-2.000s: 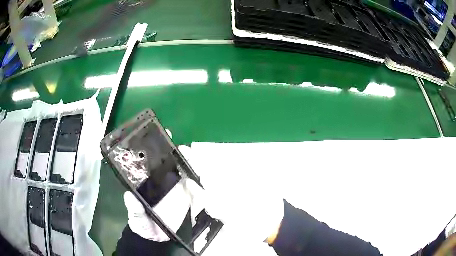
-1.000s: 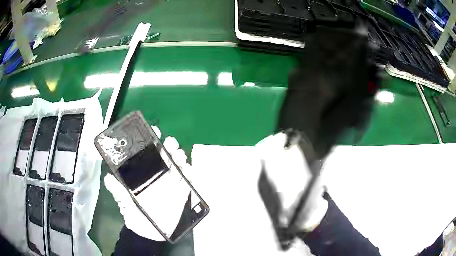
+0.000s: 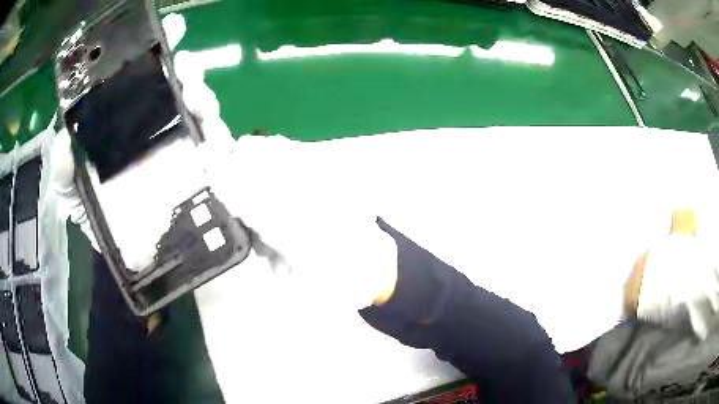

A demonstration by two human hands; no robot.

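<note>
A dark phone middle frame (image 3: 118,118) is tilted in my gloved left hand (image 3: 201,106) at the left. Its camera openings point up and away, and its lower part is open and pale. My left fingers show along its right edge and part of the hand along its left edge. My right hand (image 3: 351,264) reaches in from the lower right; its white glove blends into the white bench sheet (image 3: 473,189), so its fingers and grip cannot be told. A small blurred grey piece shows beside the frame's lower right corner.
A lined white tray (image 3: 55,316) with dark frames in pockets is at the left edge. Green mat (image 3: 355,95) lies beyond the sheet. Black trays (image 3: 595,16) are cut off at the top right. Another person's gloved hand (image 3: 678,284) and grey sleeve are at the right.
The view has shifted right and down. My left hand and its frame appear larger and higher. The blurred dark pieces by my right hand are gone from there. Another person's hand now shows at right.
</note>
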